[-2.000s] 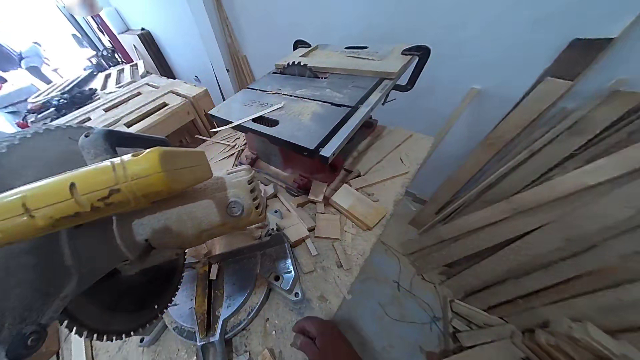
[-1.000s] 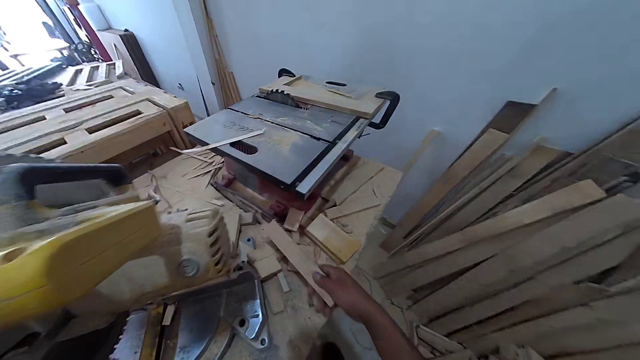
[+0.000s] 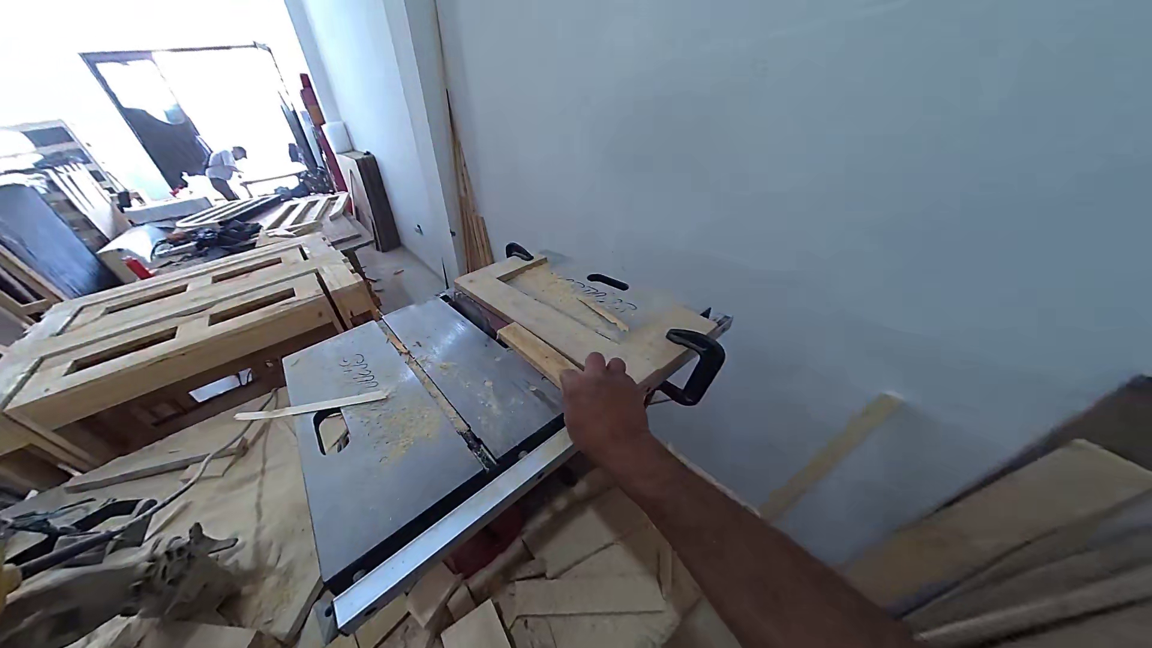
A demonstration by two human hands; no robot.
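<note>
My right hand point(image 3: 605, 405) grips the near end of a short wooden strip point(image 3: 536, 353), which lies on the table saw's metal table point(image 3: 396, 450) along the edge of a wooden board fence point(image 3: 562, 326). Black C-clamps point(image 3: 697, 367) hold the fence at its near and far ends. The saw blade is not visible from here; the strip's far end points toward where the table meets the fence. A thin wood offcut point(image 3: 310, 407) lies across the hand slot at the left of the table. My left hand is out of view.
A wooden panel frame point(image 3: 180, 333) rests at the left. Loose offcuts point(image 3: 585, 594) lie below the saw, and boards point(image 3: 1008, 522) lean at the right. A white wall point(image 3: 810, 180) stands behind the saw. Far off by the doorway, a person point(image 3: 222, 169) bends over.
My right hand has moved from above the offcuts to the table saw with a wooden strip in it. It was empty in the earliest frame. The view has moved toward the saw.
</note>
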